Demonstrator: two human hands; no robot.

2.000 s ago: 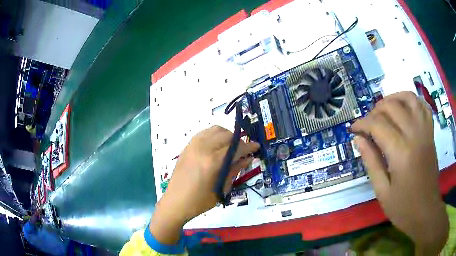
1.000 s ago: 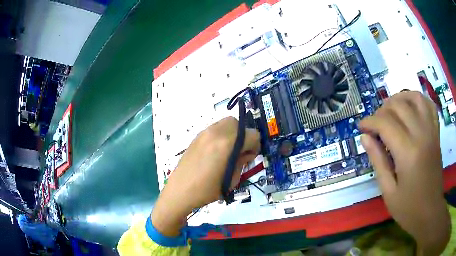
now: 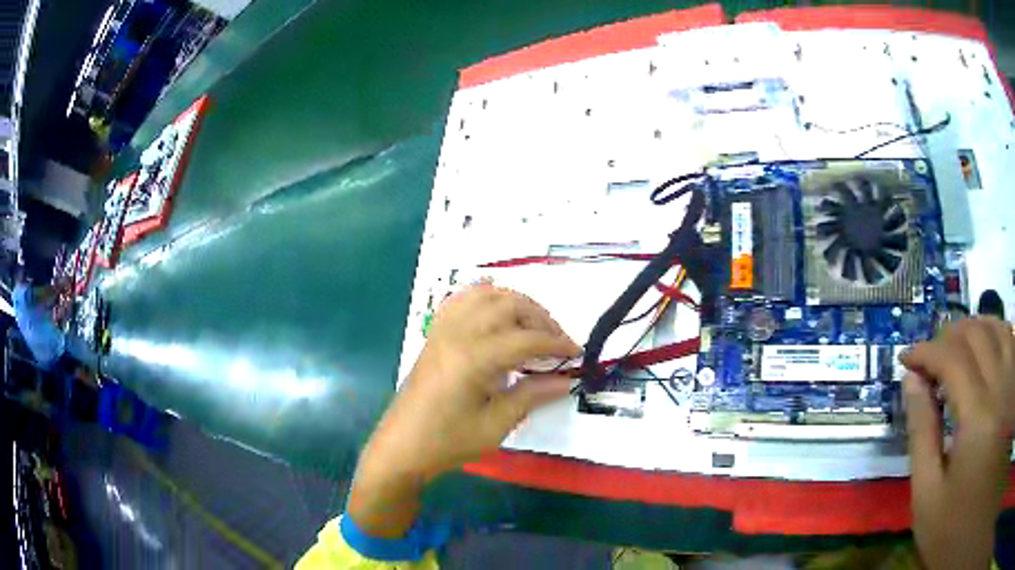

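The blue mainboard (image 3: 779, 323) with its black fan (image 3: 864, 228) lies on the white slotted chassis plate (image 3: 512, 167). A thick black wrapped cable (image 3: 634, 298) runs from the board's left edge down to my left hand (image 3: 473, 384). My left hand's thumb and fingers are closed on thin red and black wires beside the cable's lower end. A flat red cable (image 3: 657, 354) runs from there to the board. My right hand (image 3: 966, 418) is at the board's lower right corner, fingers bent, thumb and index fingertips close together; whether it holds anything cannot be told.
Red-orange foam (image 3: 623, 492) shows under the plate's edges. The shiny green bench (image 3: 301, 256) extends left, with more white panels on red foam (image 3: 156, 184) farther along. A person in blue (image 3: 39, 323) is at the far left. A grey floor with a yellow line is below.
The view has shifted, so the panel appears more level and farther right. My left hand has moved from the board's left edge to the cable's lower end, uncovering the cable and red, yellow and black wires.
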